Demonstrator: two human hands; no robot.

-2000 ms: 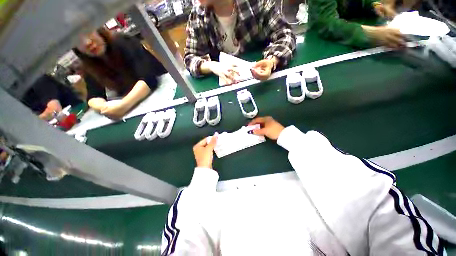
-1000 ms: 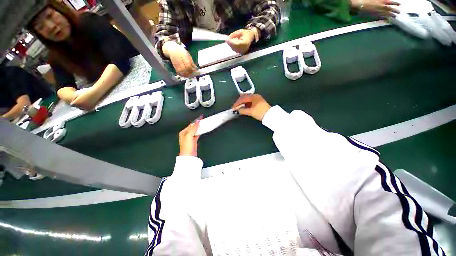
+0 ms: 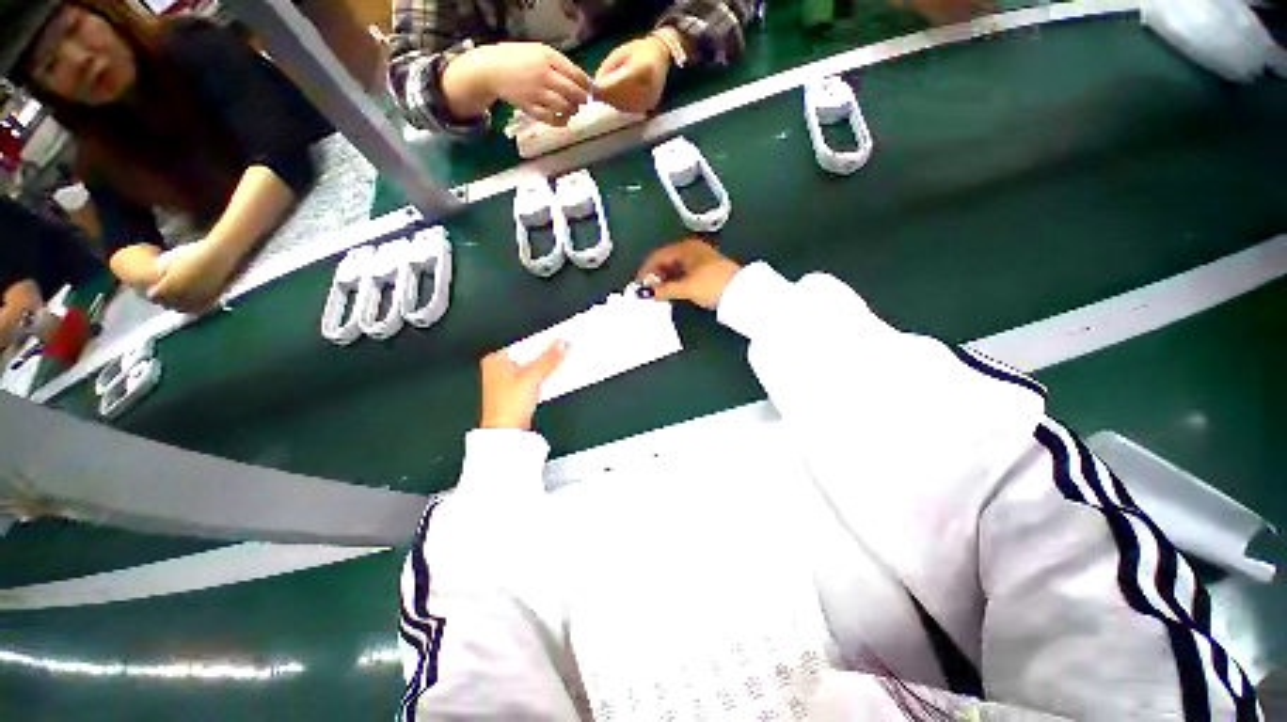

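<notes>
My left hand (image 3: 517, 385) grips the left end of a white sticker sheet (image 3: 610, 349), held above the dark green belt. My right hand (image 3: 685, 272) is at the sheet's upper right corner, fingers pinched on a tiny dark piece (image 3: 645, 292). Whether that piece is still on the sheet I cannot tell. A single white housing (image 3: 693, 185) lies on the belt just beyond my right hand. A pair of housings (image 3: 560, 223) lies to its left, and three more (image 3: 387, 286) stand side by side farther left. Another housing (image 3: 838, 124) lies to the right.
A grey frame post (image 3: 212, 466) crosses at left. A person in plaid (image 3: 565, 64) and a person in black (image 3: 212, 134) sit opposite. A curled white sheet (image 3: 1180, 504) lies at right, translucent bags (image 3: 1217, 35) at far right. Printed sheets (image 3: 706, 607) lie against my body.
The sheet, edge-on a second ago, now shows its broad face. The view has shifted, and the housings appear farther left. One housing of the right-hand pair is gone from the belt.
</notes>
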